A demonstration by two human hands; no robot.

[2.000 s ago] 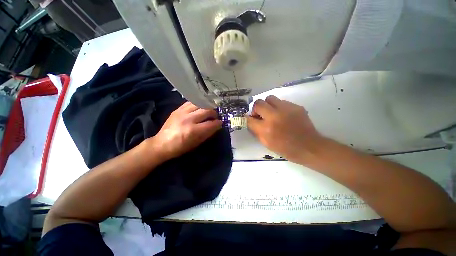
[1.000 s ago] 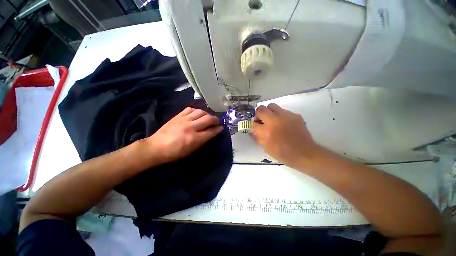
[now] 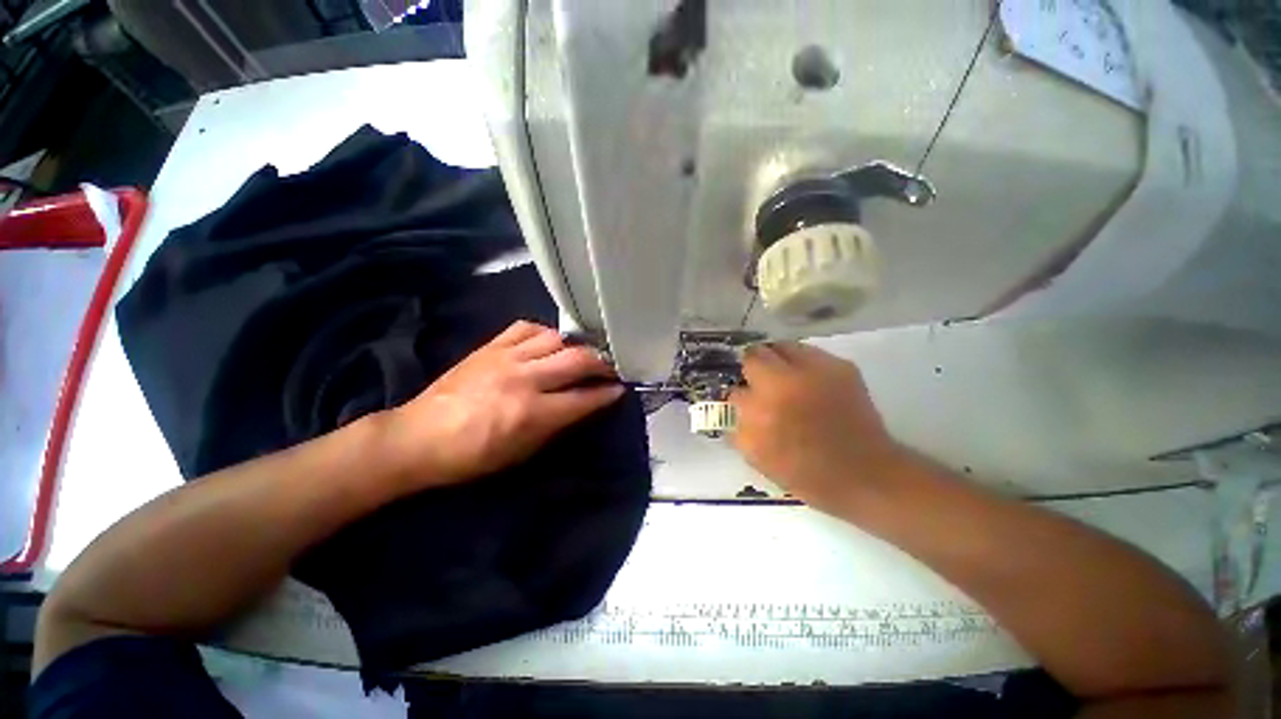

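Observation:
A black garment piece (image 3: 520, 562) lies spread on the white table, left of the needle area, with folds in its upper part. My left hand (image 3: 499, 400) rests on it, its fingertips pinching the cloth's right edge beside the presser foot (image 3: 710, 368). My right hand (image 3: 804, 414) is just right of the foot, fingers bent, beside a small cream ridged knob (image 3: 714, 417). Its fingertips are partly hidden at the machine, and I cannot tell whether they hold anything.
The off-white machine head (image 3: 632, 169) fills the top right, with a cream tension dial (image 3: 818, 267) on its face. A printed ruler (image 3: 787, 625) runs along the table's front edge. A red-rimmed tray (image 3: 87, 351) with white lining stands at the left.
The camera view has shifted, so the machine head looks larger and the dial sits further right and lower. Both hands stay beside the foot. The cloth keeps nearly the same shape.

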